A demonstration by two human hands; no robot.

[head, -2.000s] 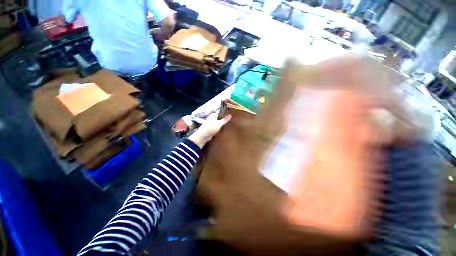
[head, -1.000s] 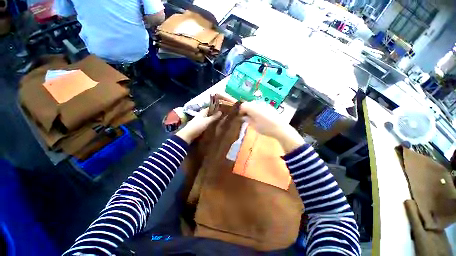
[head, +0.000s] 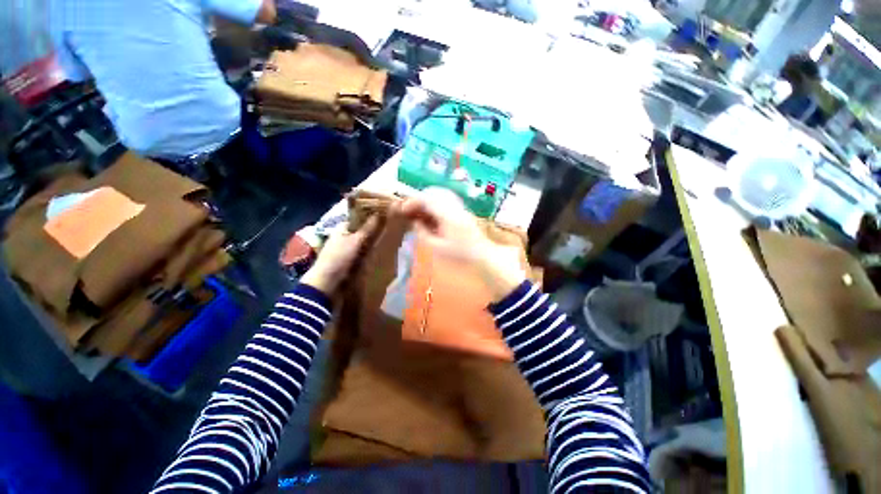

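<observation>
A stack of floppy brown panels (head: 425, 405) lies over my lap, its top edge gathered and raised. My left hand (head: 343, 253) grips the upper left edge of the panels. My right hand (head: 449, 232) is at the top edge, blurred, with its fingers on the brown material close to my left hand. An orange piece (head: 454, 304) lies flat on the panels, partly under my right forearm. A white paper (head: 397, 289) shows beside its left edge.
A green control box (head: 464, 154) stands just beyond my hands. Stacked panels (head: 145, 227) are at the left, above a blue bin (head: 188, 333). A person in light blue (head: 145, 77) sits at upper left. A yellow-edged bench (head: 763, 386) with brown pieces is at right.
My view has shifted, so surroundings sit further left. Both hands remain at the panels' top edge; my right hand has moved slightly over it.
</observation>
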